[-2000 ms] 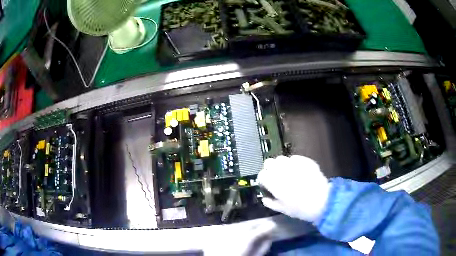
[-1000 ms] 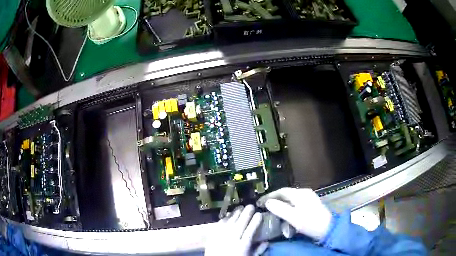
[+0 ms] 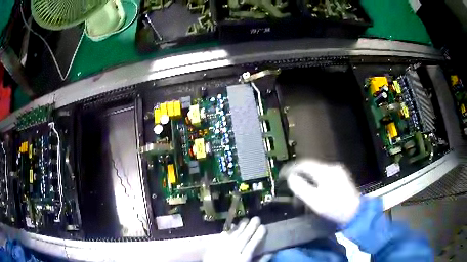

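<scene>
A green circuit board (image 3: 205, 138) crowded with parts lies in a black carrier (image 3: 169, 222) in front of me. A grey ribbed block (image 3: 247, 133) stands on its right half, with a thin white rod (image 3: 258, 102) beside it. Olive-green clamps (image 3: 277, 134) sit on the carrier's right side and lower edge. My right gloved hand (image 3: 322, 189), blurred, is over the carrier's lower right corner, fingers bent; whether it holds anything is unclear. My left gloved hand (image 3: 238, 244) lies at the front rail below the board, partly cut off by the bottom edge; its grip is unclear.
More boards in carriers lie at the left (image 3: 38, 174) and right (image 3: 397, 112), between silver rails (image 3: 118, 250). Black bins (image 3: 256, 31) with olive clamp pieces and a pale-green fan (image 3: 105, 20) stand on the green bench behind. Blue fabric shows at the lower left.
My two hands were together at the front rail a second ago. My right hand has moved up and right to the carrier's corner; my left stays near the rail.
</scene>
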